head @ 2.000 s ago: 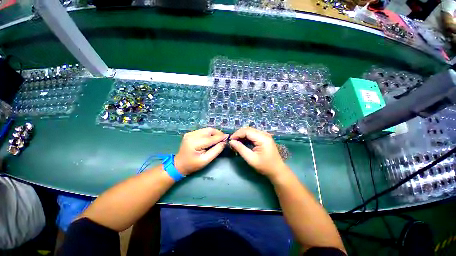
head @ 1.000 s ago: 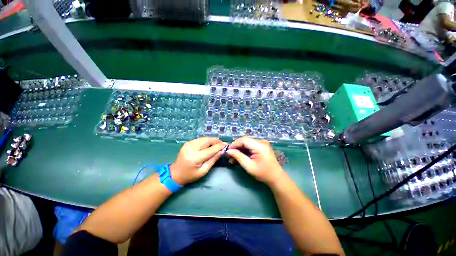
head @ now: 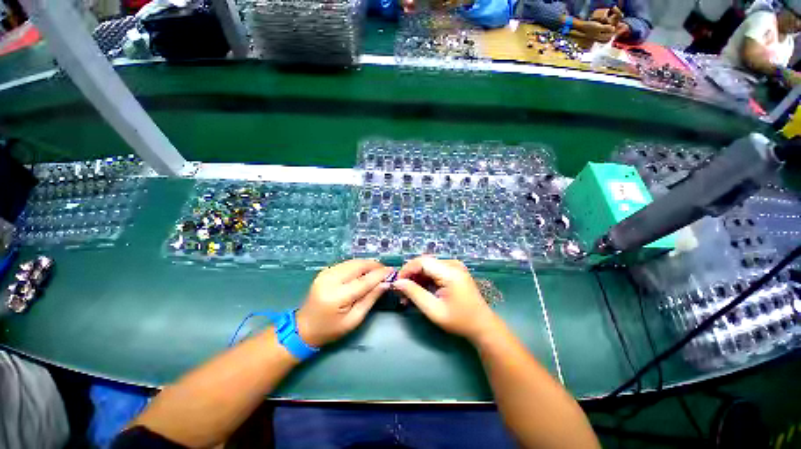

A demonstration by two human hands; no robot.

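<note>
A tiny dark and silvery module (head: 392, 277) is pinched between the fingertips of both hands, just above the green bench. My left hand (head: 342, 301), with a blue strap at the wrist, holds it from the left. My right hand (head: 443, 296) holds it from the right. The fingers hide most of the piece. A loose pile of tiny brownish bits (head: 488, 292) lies just right of my right hand. A blister tray with rows of dark units (head: 448, 203) lies behind my hands.
A clear tray with a mixed heap of parts (head: 215, 219) lies left of centre. A green box (head: 610, 197) and a grey electric screwdriver (head: 694, 197) are at right, with black cables below. More filled trays (head: 746, 298) lie far right. People's hands (head: 606, 19) show across the bench.
The head view has tilted up, so the bench sits lower in the picture and more of the far side shows. Both hands still hold the small piece together.
</note>
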